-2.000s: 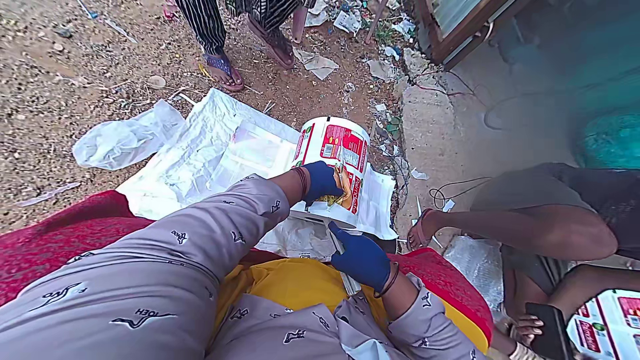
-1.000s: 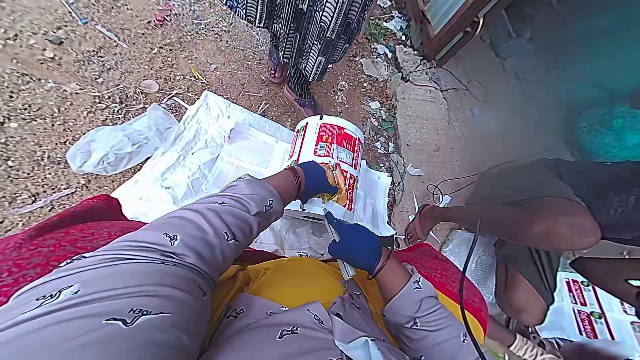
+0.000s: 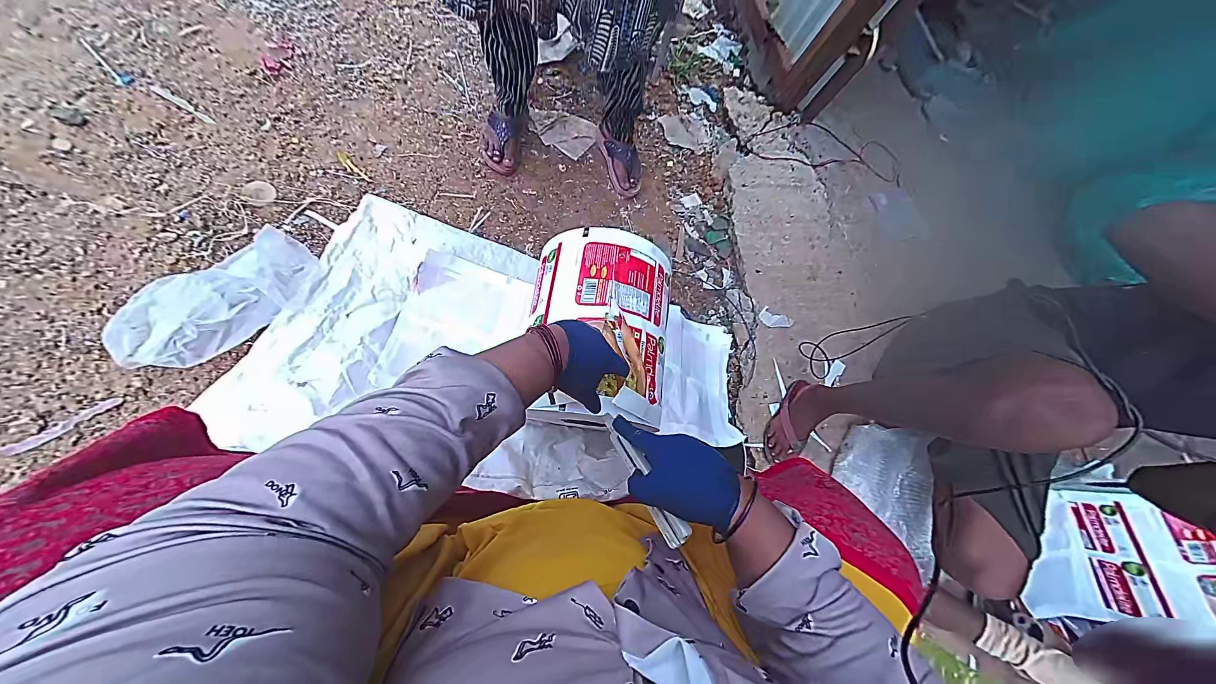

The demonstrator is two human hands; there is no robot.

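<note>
A printed roll of white and red packaging film (image 3: 608, 271) lies on a white sheet (image 3: 370, 313) on the ground. My left hand (image 3: 591, 366), in a blue glove, rests against the near part of the roll beside its yellow-orange printed picture. Its fingertips are bent down, and whether they pinch the film is hidden. Just below and to the right, my right hand (image 3: 686, 478), also in a blue glove, is closed around a thin whitish strip (image 3: 671, 527). One end of the strip points up toward the roll's near edge, and the other sticks out below the hand.
A crumpled clear plastic bag (image 3: 209, 299) lies left of the sheet. Someone stands beyond the roll in sandals (image 3: 502, 142). To the right, another person sits with a bare leg (image 3: 969, 404) near a concrete edge (image 3: 784, 237), thin black cables and more printed film (image 3: 1107, 551).
The standing person's legs and feet have shifted and now stand apart beyond the roll. Both my hands stay by the roll in much the same place.
</note>
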